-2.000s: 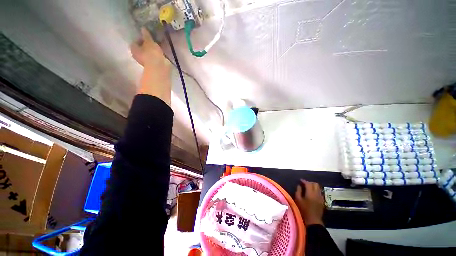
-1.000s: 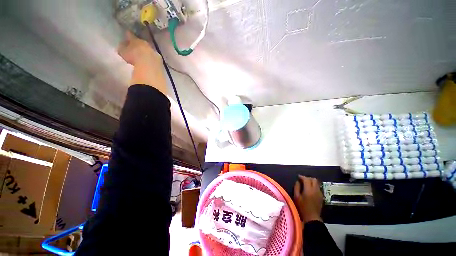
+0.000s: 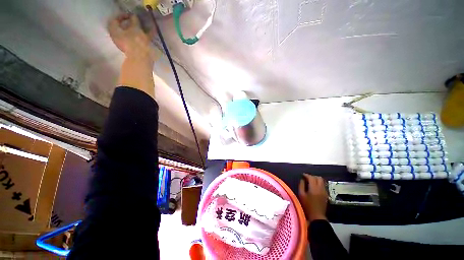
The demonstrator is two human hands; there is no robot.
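Observation:
My left hand (image 3: 128,34) is raised at the wall socket (image 3: 167,6), just left of the yellow plug (image 3: 150,3). Its fingers are bent and partly blurred, and whether they grip anything is not clear. The electric kettle (image 3: 250,124), steel with a closed light-blue lid, stands upright on the white bench (image 3: 300,134) against the wall. My right hand (image 3: 314,195) rests on the black mat (image 3: 285,175), between the orange basin and the silver metal plate (image 3: 353,194), with nothing seen in it.
A pink perforated basket (image 3: 207,213) in an orange basin (image 3: 303,231) holds a white printed packet (image 3: 249,216). Rows of white rolls (image 3: 399,147) lie at right. A black cord (image 3: 178,84) runs down the wall. Cartons (image 3: 28,188) and a blue frame (image 3: 48,242) are at lower left.
My left hand has moved a little left and up in the picture, and its fingers look more curled. The view has shifted slightly. The kettle and my right hand stay in place.

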